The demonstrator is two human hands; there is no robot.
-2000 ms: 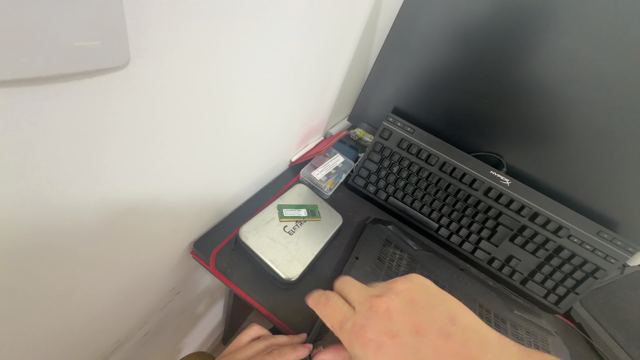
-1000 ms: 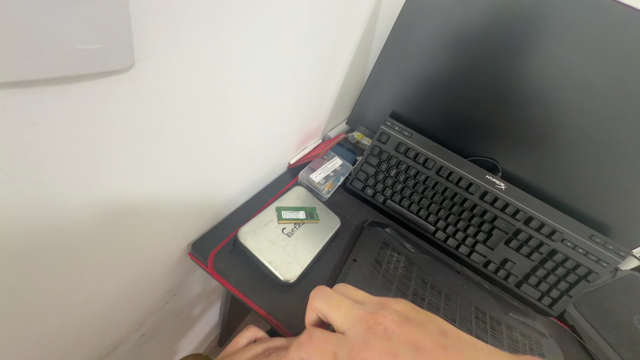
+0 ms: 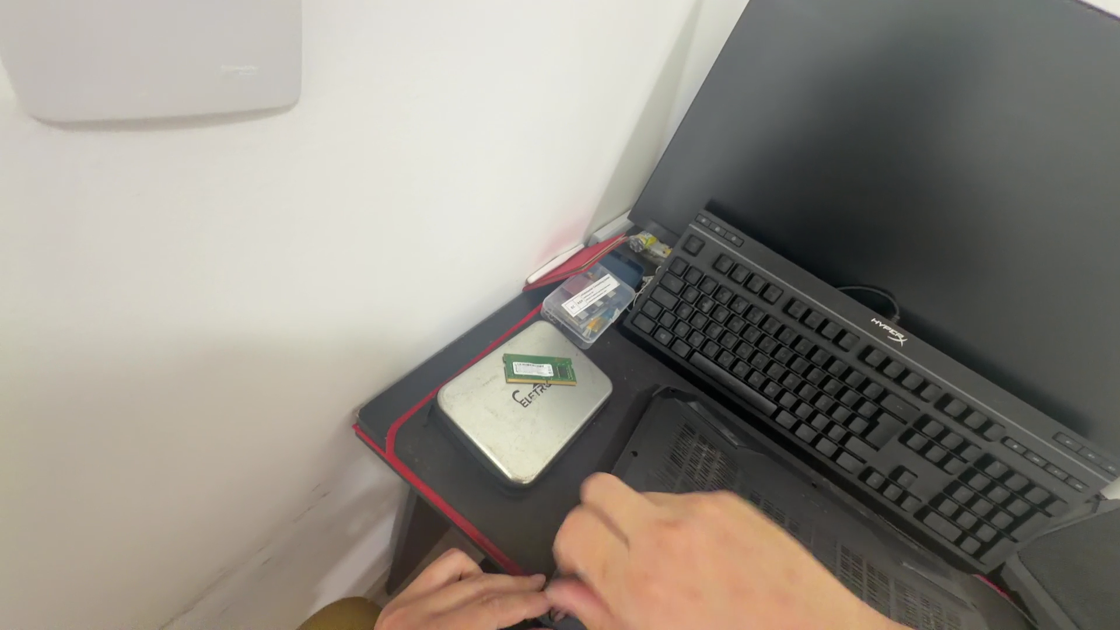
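Observation:
A laptop (image 3: 744,472) lies bottom side up on the desk, its vented underside showing. My right hand (image 3: 691,560) is over its near left part, fingers curled down, the thumb close to my left fingertips. My left hand (image 3: 468,599) is at the bottom edge of the view, beside the laptop's near left corner, its fingers meeting those of the right. Something small and dark shows between the fingertips, too hidden to name. On a silver metal tin (image 3: 499,429) to the left rests a green memory module (image 3: 540,369) with a white label.
Behind the laptop stands a black HyperX keyboard (image 3: 840,385) against a large dark monitor (image 3: 910,175). A small clear plastic case (image 3: 589,304) of parts sits past the tin, near a red flat item (image 3: 577,262). The desk's red-trimmed edge (image 3: 455,516) runs along the left, by a white wall.
Both hands have stayed near the laptop's near left corner, with small shifts of the fingers. The tin and memory module have not moved.

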